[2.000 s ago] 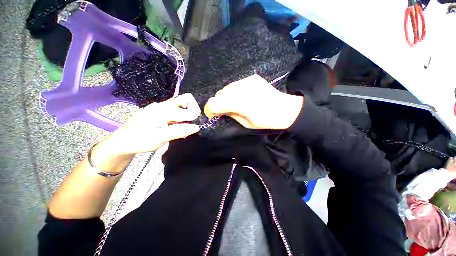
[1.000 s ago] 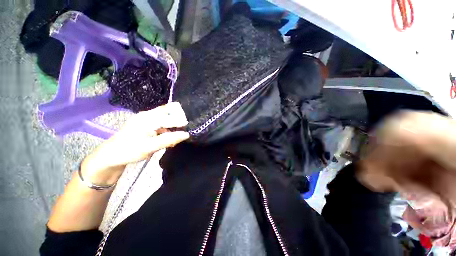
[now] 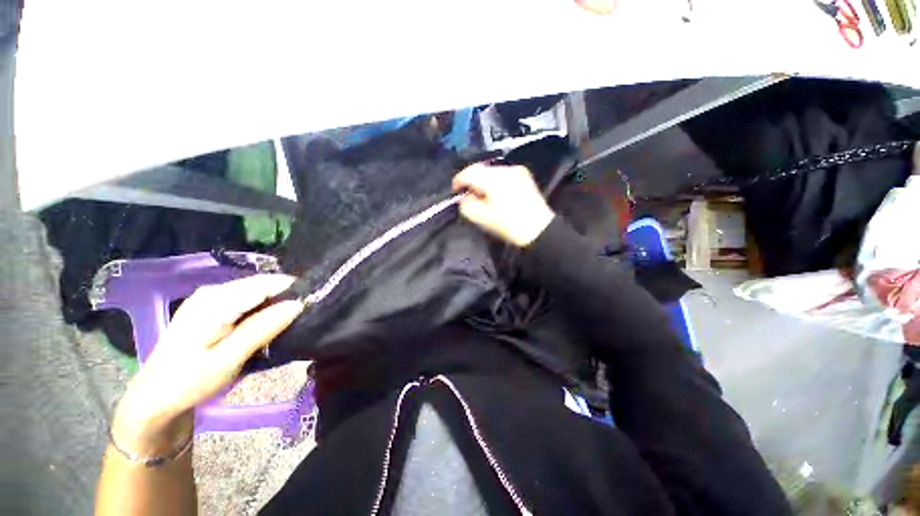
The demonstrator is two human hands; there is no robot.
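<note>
The dark tweed-like garment [image 3: 353, 207] lies over my lap, partly under the table edge. Its smooth black lining [image 3: 404, 292] faces me below the edge. The silvery chain trim [image 3: 388, 239] runs along that edge between my hands. My left hand [image 3: 227, 338] pinches the edge at the trim's lower left end. My right hand [image 3: 506, 204] grips the edge at the trim's upper right end. No needle or thread can be made out.
A white table [image 3: 303, 81] spans the top, with red-handled scissors [image 3: 847, 22] at its far right. A purple stool [image 3: 151, 292] stands at the left. A blue basket [image 3: 649, 242] is right of my right forearm. Dark cloth with a chain [image 3: 827, 161] and plastic-wrapped items lie farther right.
My right hand has come back from the far right and now holds the garment edge. My view has shifted, so the table covers more of the top. My left hand still pinches the edge.
</note>
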